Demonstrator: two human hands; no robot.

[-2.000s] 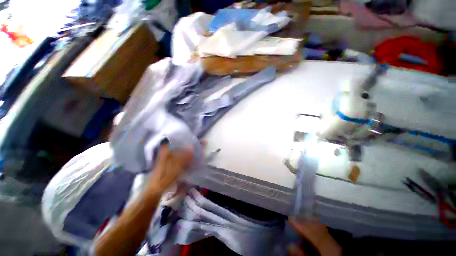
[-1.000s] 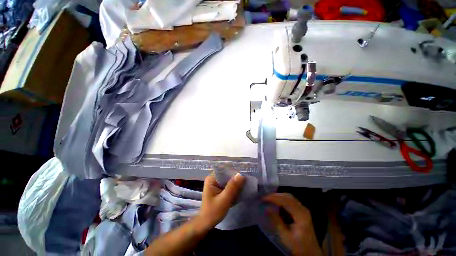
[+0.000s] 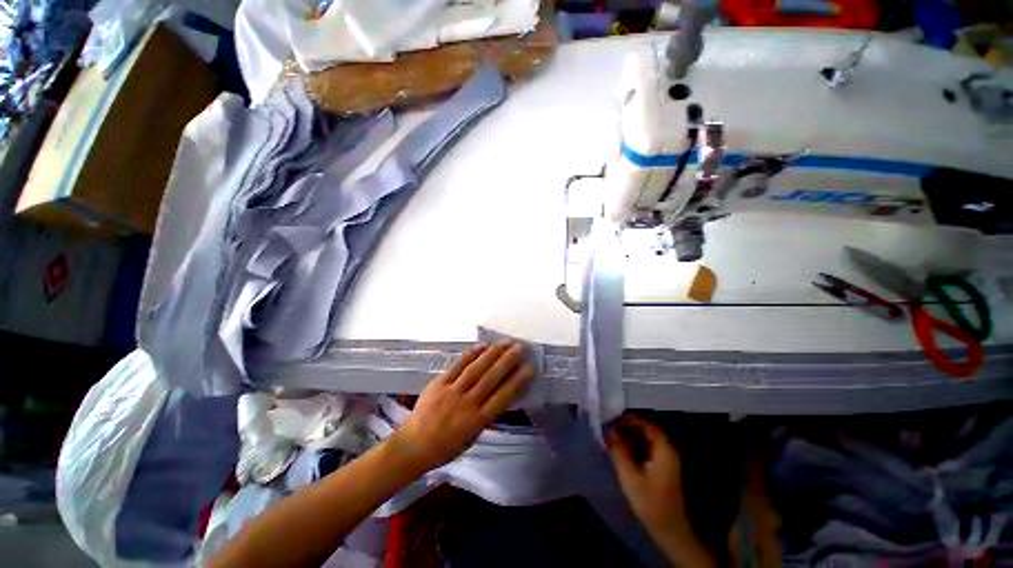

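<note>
A long grey-blue fabric strip (image 3: 603,333) runs from under the needle area of the white sewing machine (image 3: 655,144) down over the table's front edge. My right hand (image 3: 650,477) is below the edge, its fingertips closed on the strip's hanging part. My left hand (image 3: 467,402) lies palm down at the table edge, its fingers flat on another grey-blue piece (image 3: 535,375), whose tip shows above the fingers. This piece hangs down below the edge. The presser foot is lost in the lamp's glare.
A heap of grey-blue strips (image 3: 294,239) lies on the table's left. An orange-tan tab (image 3: 702,283), thread snips (image 3: 861,295) and red-and-green scissors (image 3: 942,322) lie at the right. A brown packet (image 3: 422,80) is behind, a cardboard box (image 3: 122,133) far left. More fabric hangs below the edge.
Since one second ago, my left hand has moved slightly left and up, from pinching the loose piece to lying flat on it at the edge. My right hand stays low at the strip.
</note>
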